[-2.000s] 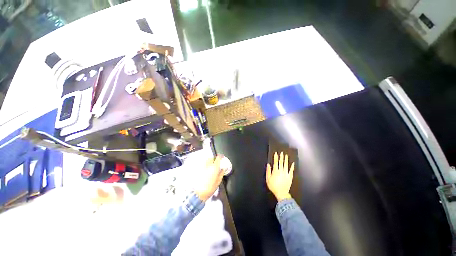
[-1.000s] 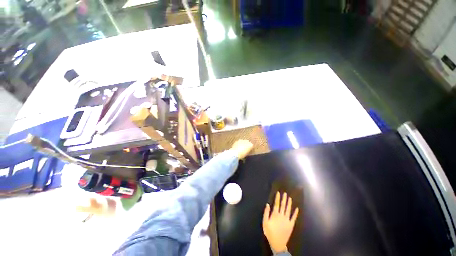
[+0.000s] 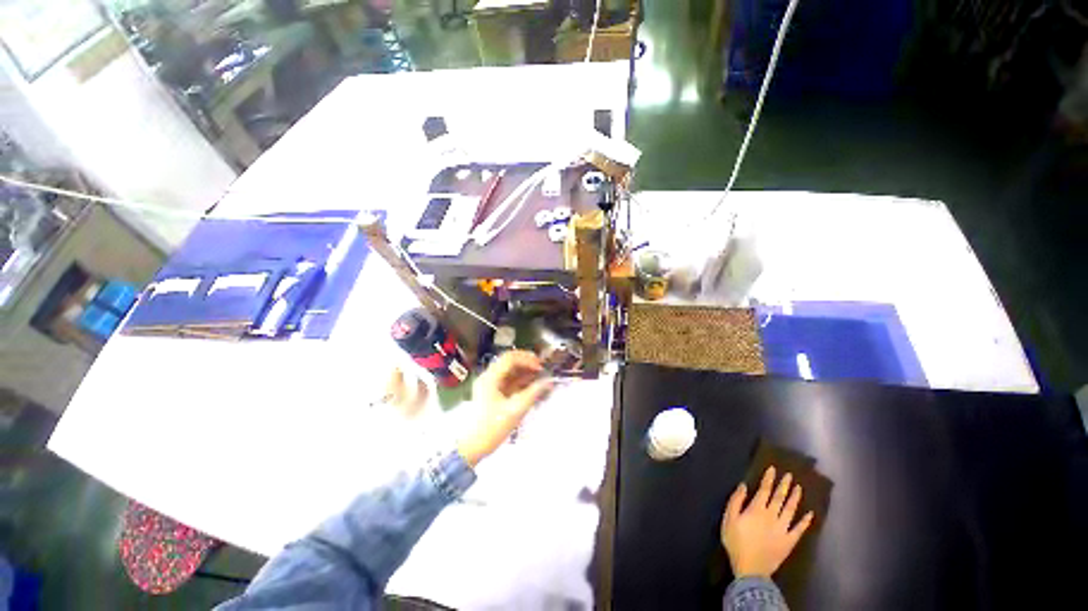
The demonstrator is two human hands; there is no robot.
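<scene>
My left hand [image 3: 504, 403] is over the white table at the foot of the wooden rack [image 3: 589, 281], its fingers curled together. I cannot tell whether a thin item is between the fingertips. My right hand [image 3: 765, 529] lies flat, fingers spread, on a dark brown piece [image 3: 809, 487] on the black work surface [image 3: 704, 537]. A small bottle with a white cap [image 3: 672, 432] stands on the black surface between my hands.
A red and black tumbler [image 3: 430, 344] stands left of the rack. A brown textured board [image 3: 696, 338] and a blue sheet [image 3: 845, 346] lie behind the black surface. Blue folders [image 3: 233, 287] lie at the left. A patterned stool seat [image 3: 161, 547] is at lower left.
My left hand has moved from the textured board back to the rack's foot. The thin tool seen on that board earliest is not visible there now. The view has swung left; my right hand stays flat.
</scene>
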